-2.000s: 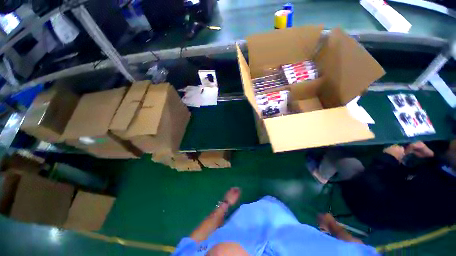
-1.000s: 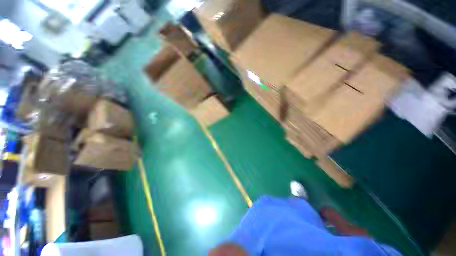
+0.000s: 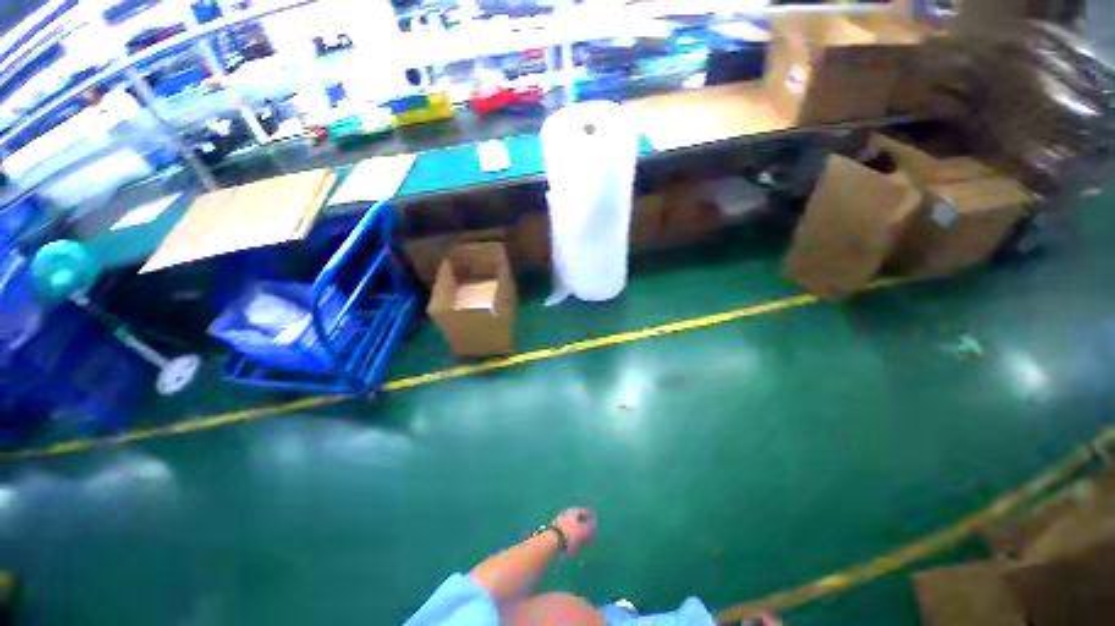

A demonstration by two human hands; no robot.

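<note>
My left hand (image 3: 575,530) is out in front of me, low in the view, over the green floor. It looks loosely curled and holds nothing that I can see; a dark band is on the wrist. My right hand (image 3: 761,619) is cut off by the bottom edge, and its fingers cannot be made out. Nearest ahead, a tall white wrap roll (image 3: 591,202) stands upright on the floor against the bench. An open brown carton (image 3: 474,301) stands on the floor left of the roll.
A blue trolley (image 3: 364,306) with a blue crate stands left of the carton. Flat cardboard sheets (image 3: 245,214) lie on the bench. Cartons (image 3: 852,224) stand on the floor at the right, and more (image 3: 1003,593) at the lower right. A yellow line (image 3: 660,330) runs along the floor.
My view has swung away from the bench with the open carton of printed boxes, across the aisle to the opposite bench. The white roll, low at the left before, is now ahead.
</note>
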